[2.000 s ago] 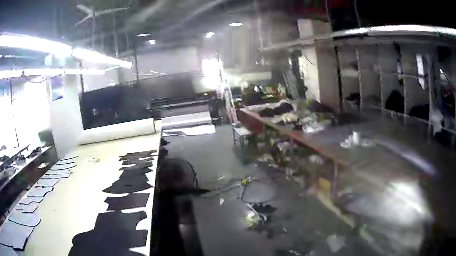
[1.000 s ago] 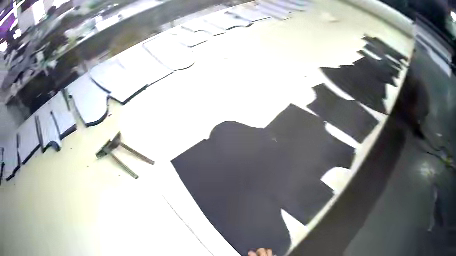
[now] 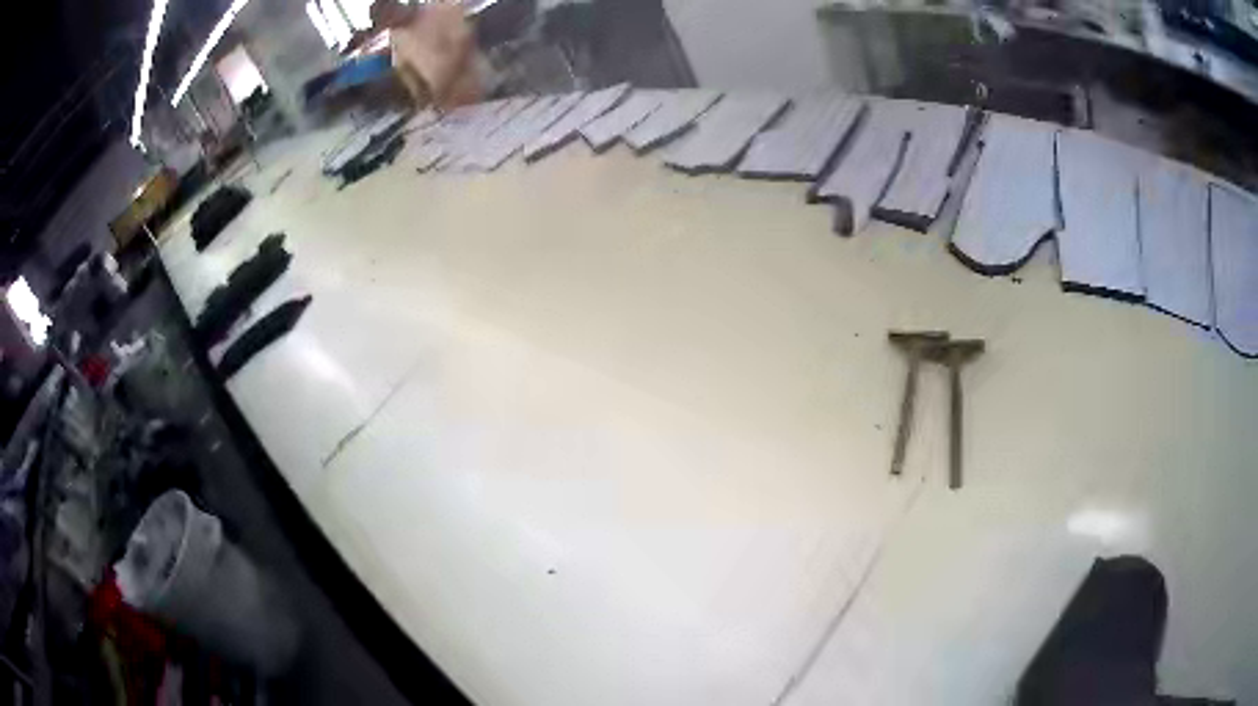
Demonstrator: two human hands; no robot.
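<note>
No hand of mine is in view. A dark cut fabric panel [image 3: 1100,641] lies at the bottom right, cut off by the picture's edge. A two-pronged brown-grey metal tool [image 3: 938,349] lies flat on the cream-white table [image 3: 552,455], its prongs towards me. Stacked cut pieces with pale tops and dark edges [image 3: 1003,193] stand in a row along the far side of the table.
Dark fabric heaps [image 3: 246,287] lie near the table's left end, close to its edge. A white bin or bag [image 3: 173,552] stands below the table at the left. A blurred person [image 3: 435,53] is at the far side. Seams cross the tabletop.
The view has swung left along the table. The row of dark panels has mostly left the picture, the metal tool now shows at the right, and the fingertips at the bottom are gone.
</note>
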